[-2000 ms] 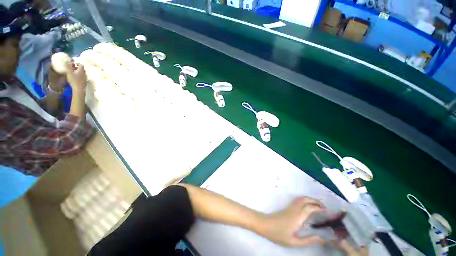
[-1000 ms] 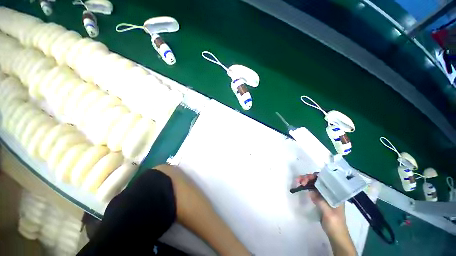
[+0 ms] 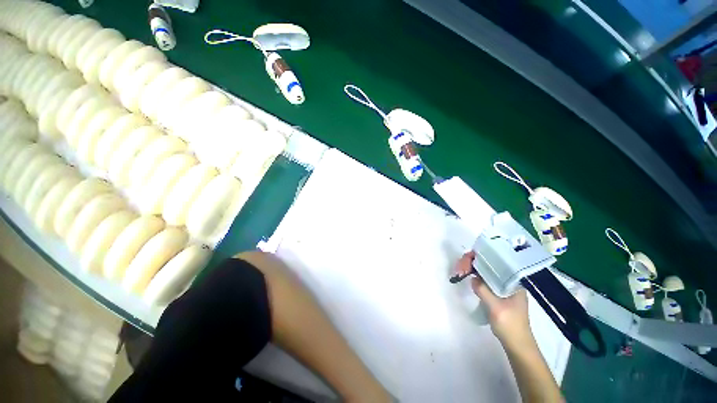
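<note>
My right hand (image 3: pixel 503 305) is closed around the grip of the hand device, under its boxy grey head (image 3: pixel 512 253). A small dark lever shows by my fingertips. The long white body (image 3: pixel 465 201) points up and left, and its thin dark metal tip (image 3: pixel 429 172) is over the belt's edge, close to a printed cylinder (image 3: pixel 406 156); whether they touch I cannot tell. A flat black slotted arm (image 3: pixel 562 313) points down and right from the head. My left forearm runs out of the bottom edge, so my left hand is out of the picture.
Cream domed pieces (image 3: pixel 126 244) stand on edge in long rows at the left. The green belt (image 3: pixel 330 47) carries spaced domed parts (image 3: pixel 281 36) with cord loops and printed cylinders. A white board (image 3: pixel 354 260) lies under the device. More cream pieces (image 3: pixel 67 338) are at the lower left.
My view has swung down and right since the oldest frame. My left hand has left the picture. Since one second ago, the device in my right hand has moved up and left.
</note>
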